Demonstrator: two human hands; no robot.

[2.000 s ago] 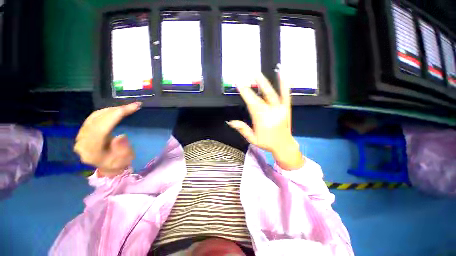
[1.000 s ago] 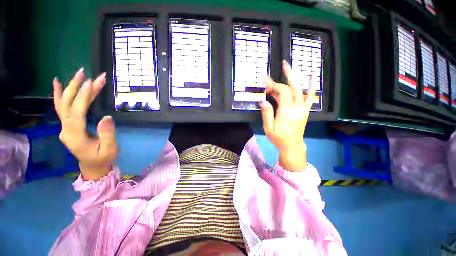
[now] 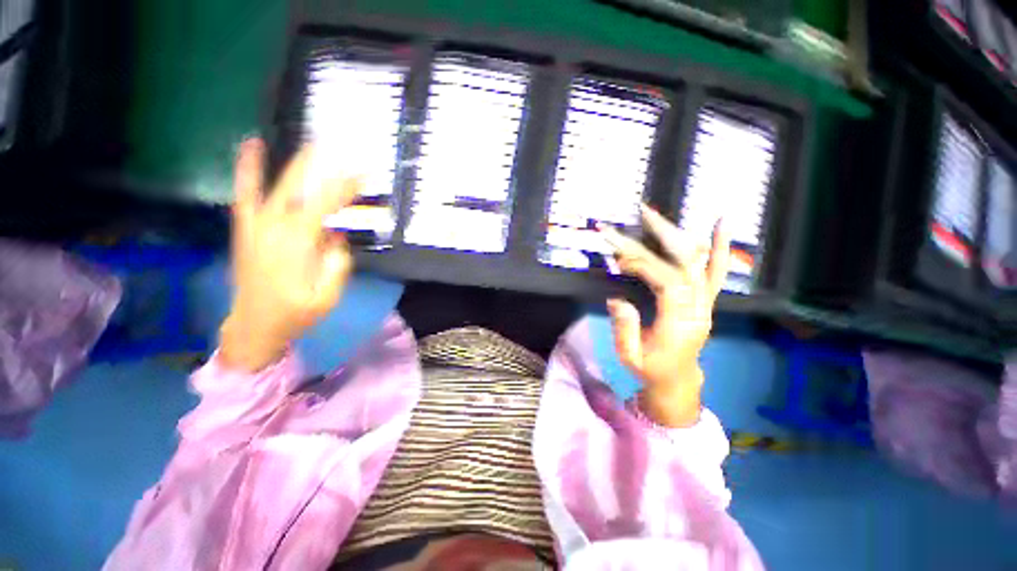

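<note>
A black phone tray [image 3: 446, 265] lies on the green bench in front of me. Several smartphones [image 3: 468, 151] sit in its slots with bright white screens showing blurred rows. My left hand [image 3: 288, 257] is open over the lower part of the leftmost phone and the tray's near left corner. My right hand [image 3: 669, 301] is open, with its fingers spread near the bottoms of the two right phones. Both hands are bare and hold nothing. The picture is blurred, so whether a fingertip touches a screen cannot be told.
Stacked trays [image 3: 909, 223] with lit phones stand at the right. A dark tray edge shows at the far left. Blue stools [image 3: 820, 385] and pink smocks of people [image 3: 931, 418] show at both sides. A metal-edged strip runs along the bench's far side.
The view has tilted, with the tray lower and further right in it. My left hand has moved right, onto the leftmost phone. The screens went from mostly blank white to rows.
</note>
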